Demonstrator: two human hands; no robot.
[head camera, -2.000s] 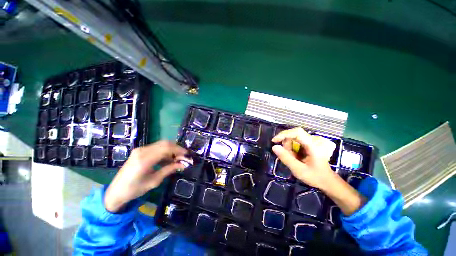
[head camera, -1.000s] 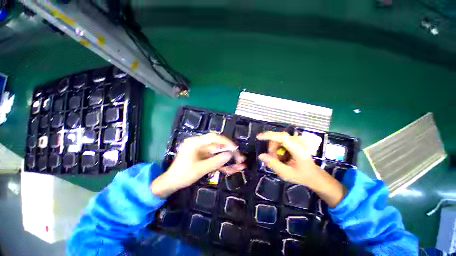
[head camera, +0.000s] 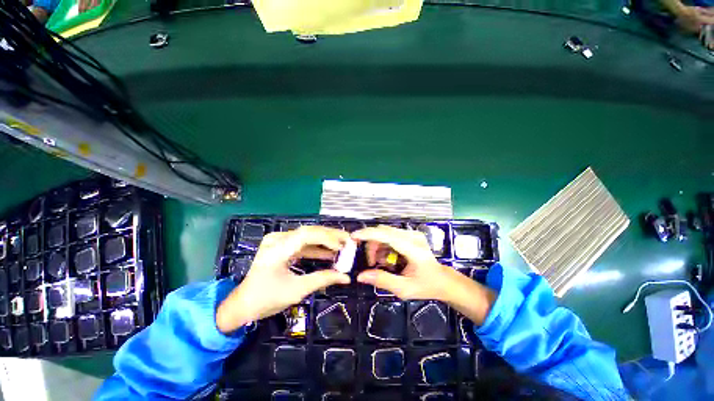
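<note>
My left hand (head camera: 301, 262) is over the black blister tray (head camera: 356, 333), its thumb and fingers closed on a small electronic module (head camera: 345, 256) that shows a white face. My right hand (head camera: 399, 262) is beside it, fingertips at or almost at the module. A small yellow piece (head camera: 391, 257) shows between the curled fingers of my right hand; it looks like part of the yellow tweezers. A few tray pockets hold white-faced parts, and one pocket holds a part with yellow (head camera: 295, 321). The pale striped adhesive sheet (head camera: 386, 199) lies just beyond the tray.
A second black tray (head camera: 78, 270) is at left, under a grey rail (head camera: 102, 157) with black cables. A spare striped sheet (head camera: 571, 231), loose black parts (head camera: 665, 222) and a power strip (head camera: 672, 325) are at right. A yellow sheet (head camera: 337, 14) and another person's hand (head camera: 695, 17) are at the far side.
My left hand has moved right with the small module, from the tray's left edge until it meets my right hand. The view has shifted, showing more of the bench's far side.
</note>
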